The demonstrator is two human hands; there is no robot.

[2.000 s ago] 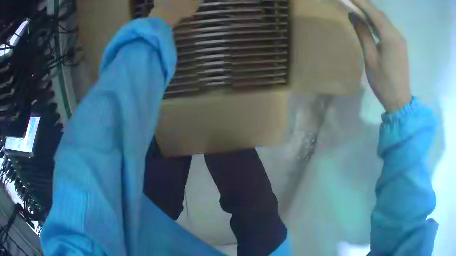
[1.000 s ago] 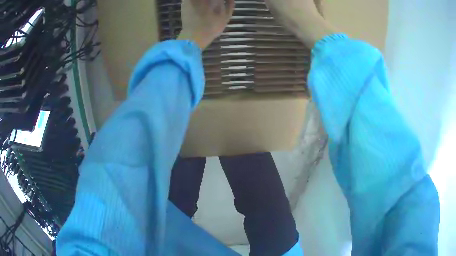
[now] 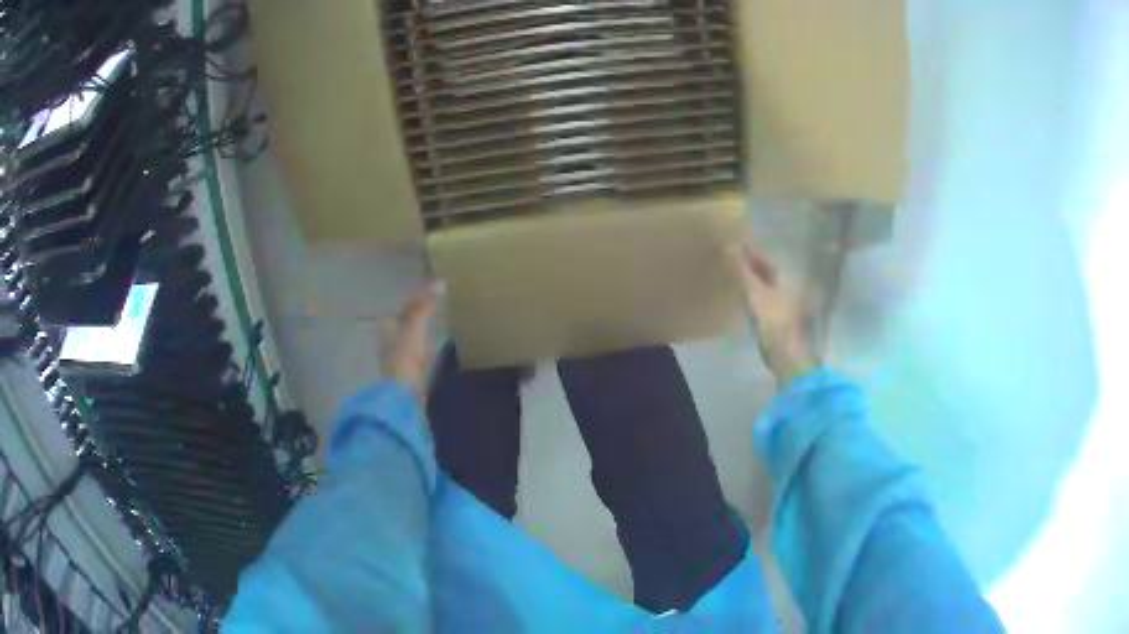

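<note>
An open tan carton (image 3: 275, 136) stands in front of my legs. Inside, thin brown dividers (image 3: 477, 149) form narrow rows, with pale silver tablet edges (image 3: 577, 143) between them. The near carton flap (image 3: 588, 285) is folded out towards me. My left hand (image 3: 412, 337) is blurred at the flap's left edge; whether it grips the flap is unclear. My right hand (image 3: 778, 310) is at the flap's right edge, its fingertips over the edge. No tablet shows in either hand.
At the left is a rack (image 3: 173, 446) with close black slots, black cables (image 3: 229, 74) and a lit tablet (image 3: 114, 332). Pale floor (image 3: 341, 291) shows between rack and carton. A pale, bright surface (image 3: 990, 273) is at the right. My dark trouser legs are below the flap.
Both hands have come back from over the carton's slots to the two sides of the near flap. More of the slots and silver edges now shows.
</note>
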